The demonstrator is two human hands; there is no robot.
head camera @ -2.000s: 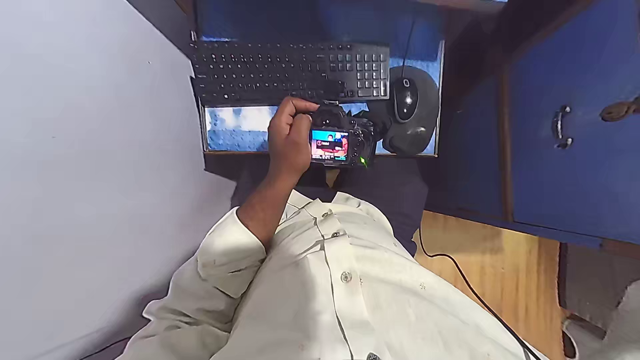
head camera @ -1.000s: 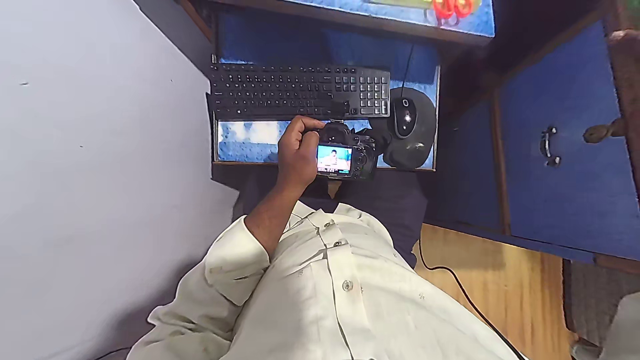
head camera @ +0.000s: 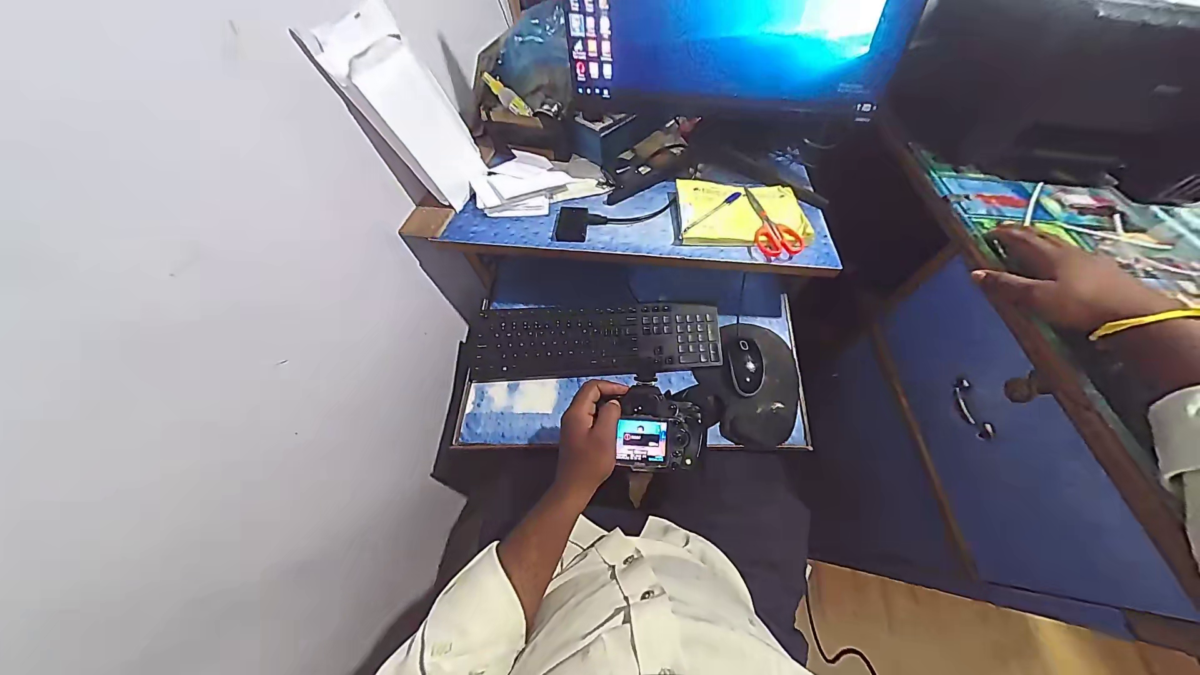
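Observation:
My left hand grips the left side of a black digital camera at the front edge of the keyboard tray. The camera's rear screen is lit and faces me. My right hand, with a yellow band at its wrist, rests with fingers spread on the edge of the counter at the right and holds nothing that I can see. Behind the camera lie a black keyboard and, to its right, a black computer mouse on a dark mouse pad.
The desk shelf above the tray bears orange-handled scissors, a blue pen, a yellow packet, white papers and a black cable adapter. Behind stands a lit monitor. Blue cabinet doors are at the right.
The view has tilted up, showing the desk shelf and monitor. My right hand now shows on the counter at the right. My left hand still holds the camera.

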